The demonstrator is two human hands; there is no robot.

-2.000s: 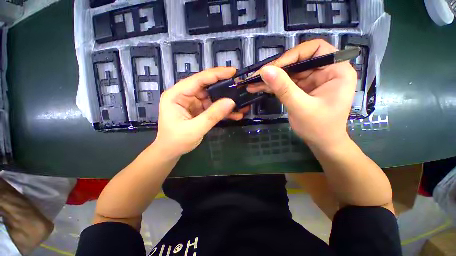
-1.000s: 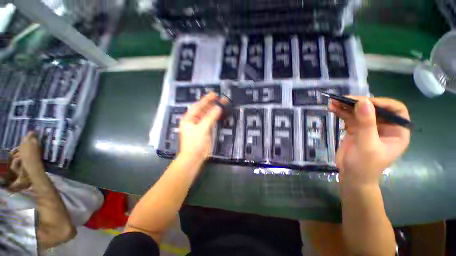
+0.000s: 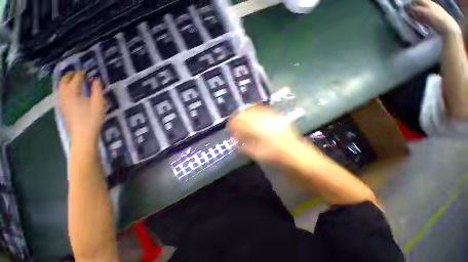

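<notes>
My left hand (image 3: 82, 110) is over the upper left of the whitish blister tray (image 3: 181, 70), thumb and finger apart at a dark frame; blur hides whether it grips it. Black phone-sized frames (image 3: 152, 82) lie in the tray pockets, upright in the outer rows and sideways in the middle row. My right hand (image 3: 261, 132) is badly blurred, at the tray's lower right corner beside the right end of a shiny gridded die-cut sheet (image 3: 202, 158). No tweezers can be made out in it.
Dark stacked trays (image 3: 97, 19) stand behind the working tray. A brown cardboard box (image 3: 382, 134) with dark shiny pieces is below the bench edge at right. Another person's arm (image 3: 451, 66) reaches over a tray at upper right. A white round base (image 3: 301, 5) is at the top.
The view has swung, so the tray now lies left and tilted. My left hand has moved to the tray's upper left. My right hand has come down beside the sheet; the tweezers no longer show.
</notes>
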